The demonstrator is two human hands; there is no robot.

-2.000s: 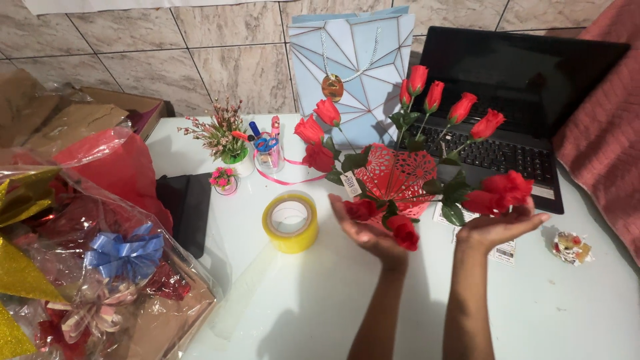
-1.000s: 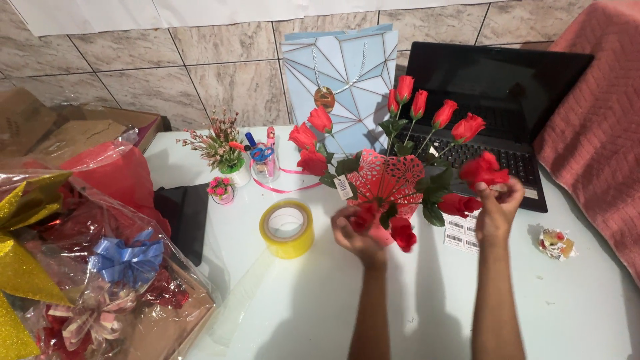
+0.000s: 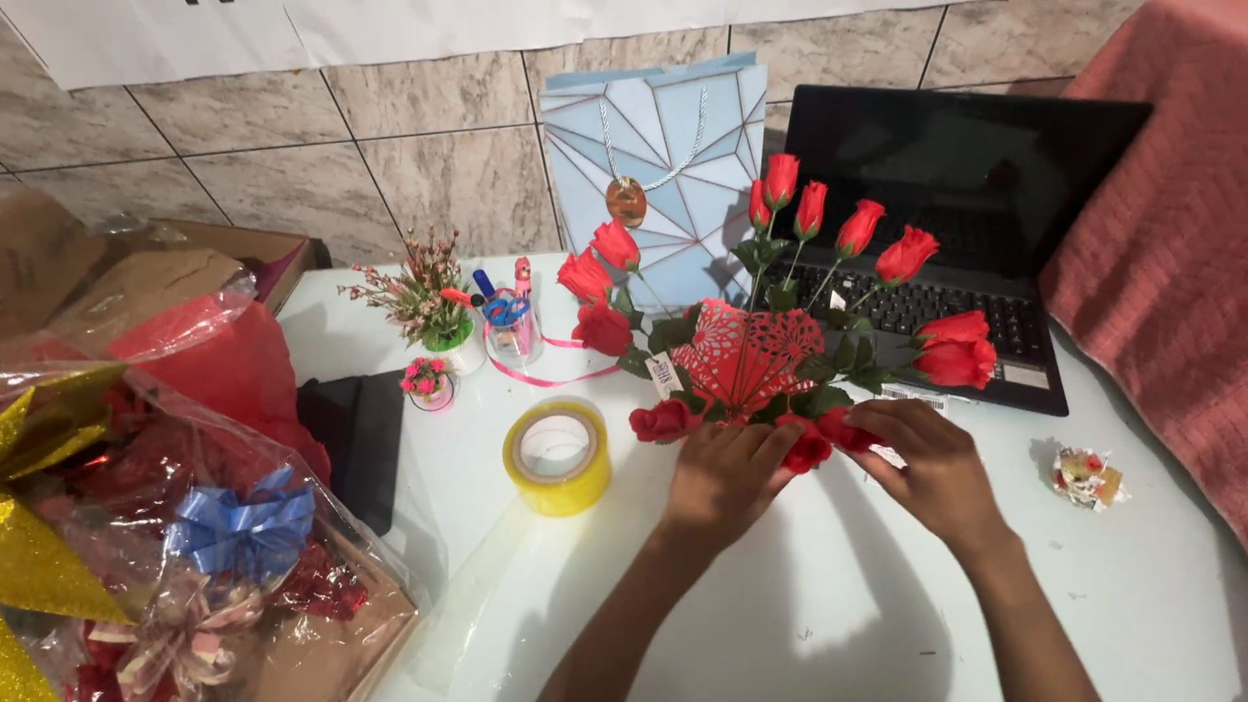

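Observation:
An arrangement of red artificial roses (image 3: pixel 859 228) with green leaves fans out of a red cut-out patterned holder (image 3: pixel 746 356). My left hand (image 3: pixel 723 478) is at the front of the holder, its fingers bent beside a low rose (image 3: pixel 805 447); whether they grip a stem is hidden. With its thumb and fingers, my right hand (image 3: pixel 926 466) pinches another low rose (image 3: pixel 846 430) just to the right. A white tag (image 3: pixel 664 376) hangs on the left side of the arrangement. Partly hidden behind my right hand lies a label sheet with printed codes (image 3: pixel 914 397).
A roll of clear yellowish tape (image 3: pixel 557 458) lies left of my hands. Behind stand a blue gift bag (image 3: pixel 655 185), an open laptop (image 3: pixel 965 195), a glass of pens (image 3: pixel 513 336) and a small potted plant (image 3: pixel 458 353). Plastic-wrapped ribbons and bows (image 3: pixel 242 522) fill the left side.
My right hand has moved left and down from the large rose at the right to a low front rose. My left hand has stayed near the front of the holder.

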